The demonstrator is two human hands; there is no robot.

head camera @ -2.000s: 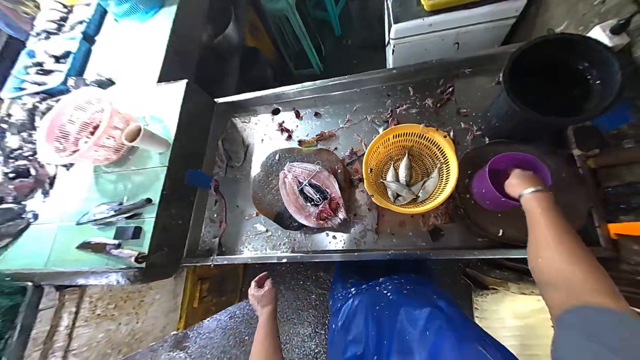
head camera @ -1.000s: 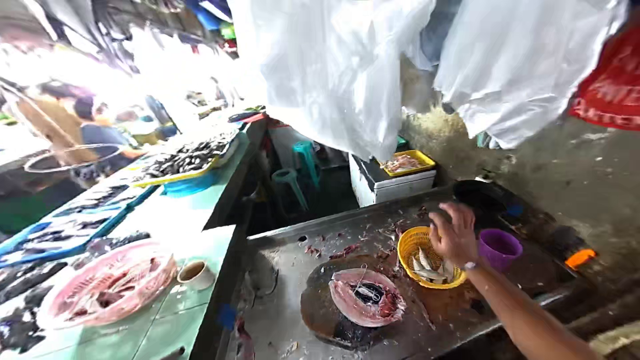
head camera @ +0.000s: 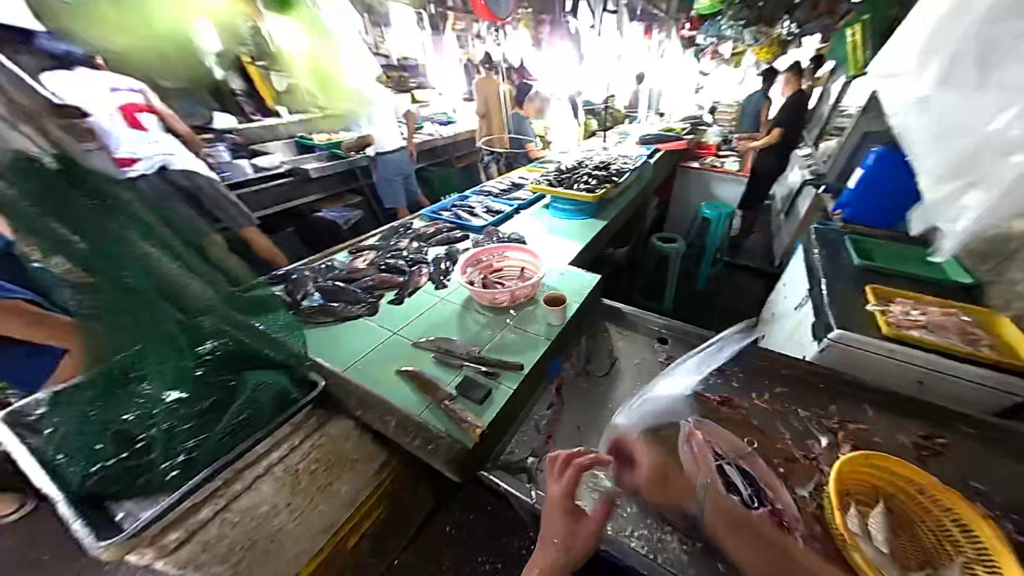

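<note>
A translucent plastic bag (head camera: pixel 680 380) trails up and to the right from my blurred right hand (head camera: pixel 652 472), which is closed on its lower end. My left hand (head camera: pixel 570 504) is beside it, fingers curled close to the plastic; whether they grip it is unclear. Just right of the hands lies a split-open fish (head camera: pixel 740 472), its dark inside showing, partly behind my right forearm. At the lower right, a yellow plastic basket (head camera: pixel 920 488) holds several small silvery fish (head camera: pixel 878 524). Both hands are over the wet metal work table (head camera: pixel 632 352).
Left, a green tiled counter (head camera: pixel 376 356) bears knives (head camera: pixel 468 352), a pink basket (head camera: pixel 500 276), a cup (head camera: pixel 554 307) and dark fish (head camera: pixel 344 288). Green netting (head camera: pixel 176 384) fills a bin at far left. A white chest (head camera: pixel 896 376) stands behind the table. Several people are farther off.
My right hand has moved left from above the yellow basket and now has a plastic bag in it. My left hand has come into view beside it. The view has swung left.
</note>
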